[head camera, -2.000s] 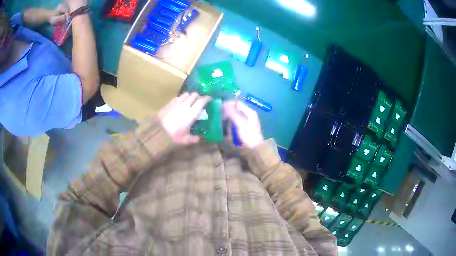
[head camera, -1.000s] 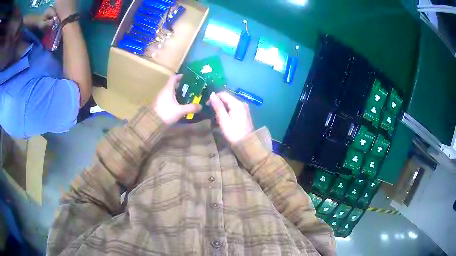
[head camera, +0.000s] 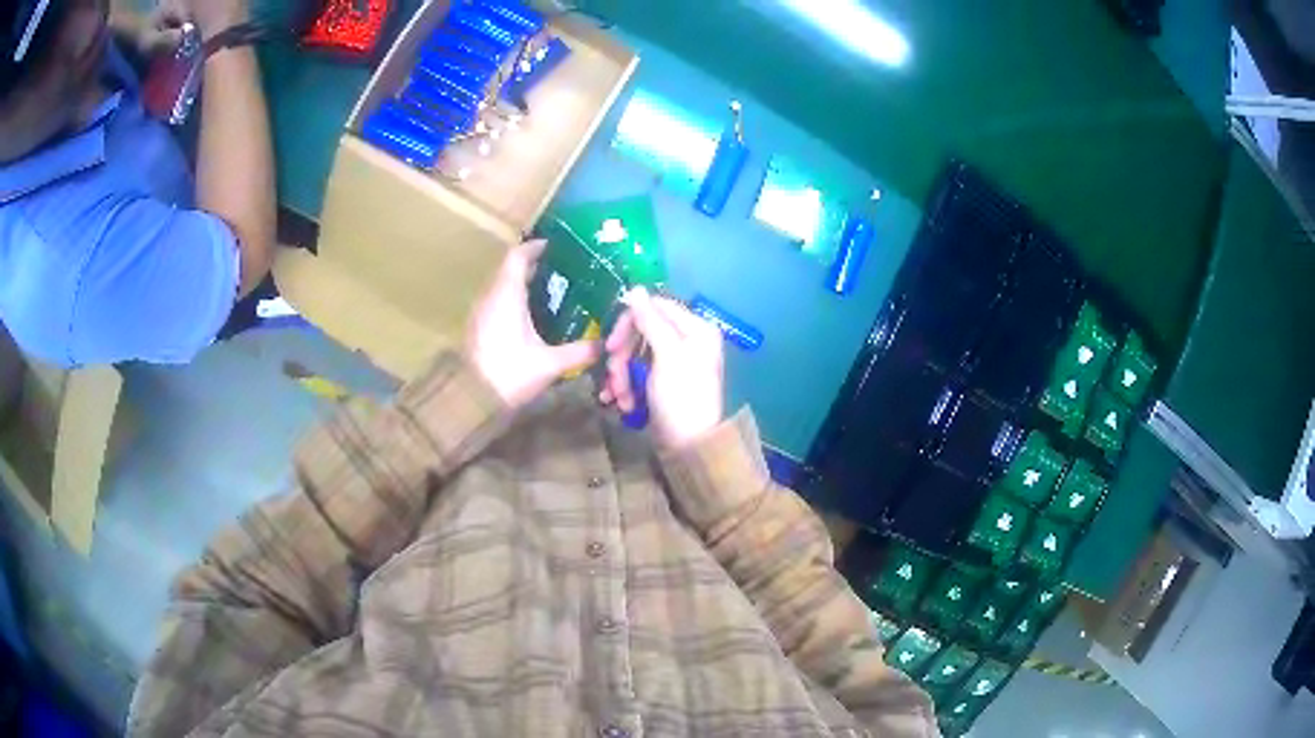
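Note:
My left hand (head camera: 516, 335) holds a green circuit board (head camera: 570, 300) by its edges, tilted, with a yellow part at its lower edge. My right hand (head camera: 672, 361) is at the board's right side, fingers pinched at its edge, with a blue cylinder (head camera: 636, 392) in the palm. The pinched lead is too small to make out. Another green board (head camera: 626, 231) lies on the mat just behind. A blue cylinder (head camera: 725, 323) lies right of my right hand. Two glaring boards (head camera: 671, 133), (head camera: 790, 206) lie further back, each with a blue cylinder (head camera: 721, 176), (head camera: 851, 255) beside it.
An open carton (head camera: 418, 231) of blue cylinders stands at the left. A black tray (head camera: 923, 375) with green boards at its right side lies at the right; a lower tray (head camera: 959, 606) holds more boards. A co-worker (head camera: 123, 245) sits at the left near a red bin (head camera: 346, 23).
My left hand has turned the board, so its face and yellow part show. My right hand has moved in to the board's edge, and the blue cylinder shows again below its fingers.

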